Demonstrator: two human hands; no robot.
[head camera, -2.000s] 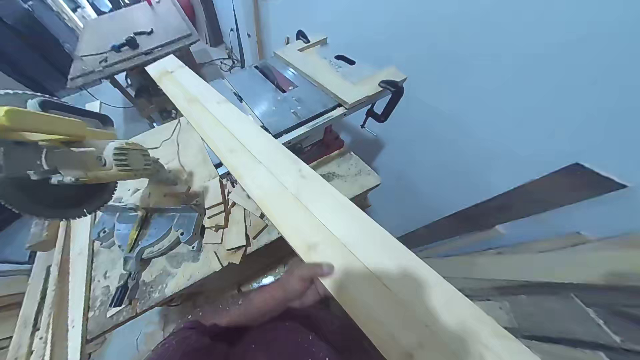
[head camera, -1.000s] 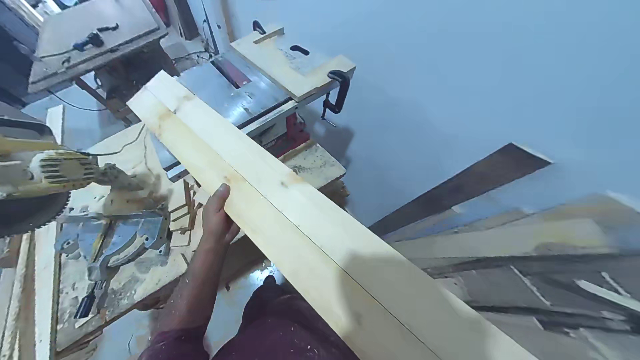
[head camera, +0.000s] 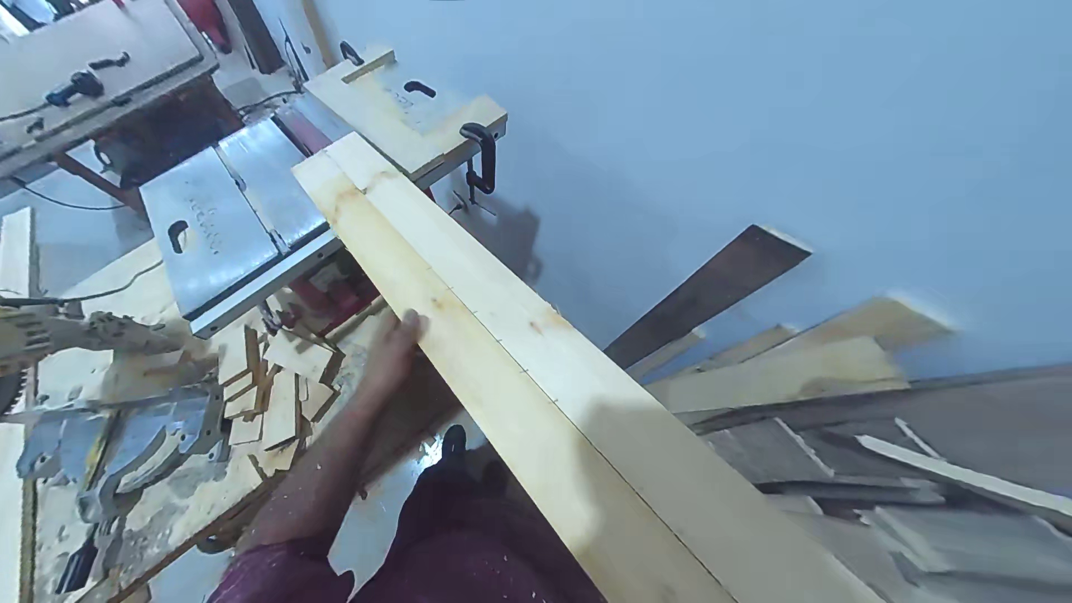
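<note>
Two long pale wooden boards lie side by side in front of me: the left board (head camera: 452, 335) and the right board (head camera: 519, 310), with a thin seam between them. Their far ends are slightly offset, near the edge of a table saw (head camera: 243, 201). My left hand (head camera: 398, 339) grips the left board's outer edge, thumb on top and fingers hidden beneath. My right hand is not in view. The near ends of both boards run out of the frame at the bottom.
A miter saw (head camera: 126, 452) stands on the workbench at lower left, beside wood offcuts (head camera: 280, 394). A black clamp (head camera: 481, 159) holds a wooden panel (head camera: 402, 109) by the table saw. Planks (head camera: 712, 293) lean on the wall at right. A power tool (head camera: 75, 86) lies on a far table.
The boards' far ends have moved from near the far table to beside the table saw's panel. My left hand has shifted along the left board's edge toward the far ends. The view has shifted.
</note>
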